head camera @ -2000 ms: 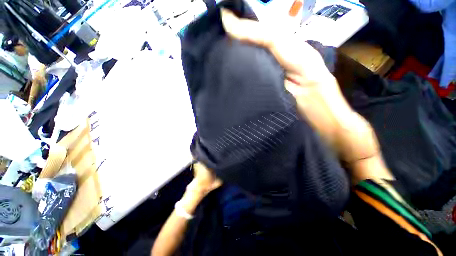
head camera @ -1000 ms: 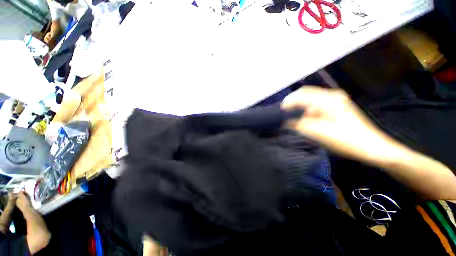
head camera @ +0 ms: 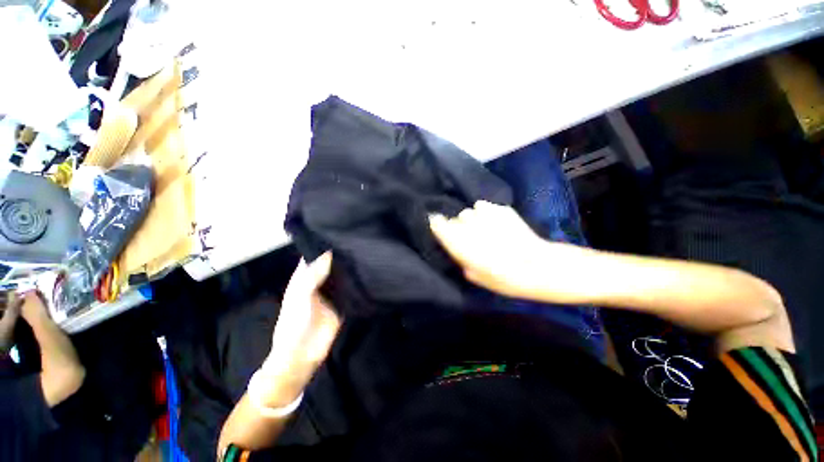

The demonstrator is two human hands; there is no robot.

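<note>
A black fabric piece (head camera: 379,189) lies partly on the white table's front edge and partly over my lap, bunched and folded. My left hand (head camera: 312,302) holds its lower left side, with the thumb on top and the other fingers hidden. My right hand (head camera: 483,242) grips the cloth at its right middle, with the fingertips pressed into a fold. A pale band is on my left wrist.
White table (head camera: 262,117) with red-handled scissors (head camera: 637,11) at its top right. At left are cardboard (head camera: 167,180), a plastic-wrapped dark item (head camera: 117,212) and a grey box with a round grille (head camera: 32,217). Another person's hands (head camera: 36,325) show at lower left. Dark cloth (head camera: 741,226) lies at right.
The view has shifted, with the table scissors nearer the top edge. The cloth has been gathered smaller and moved up onto the table's edge. My right hand has come inward; my left hand now shows.
</note>
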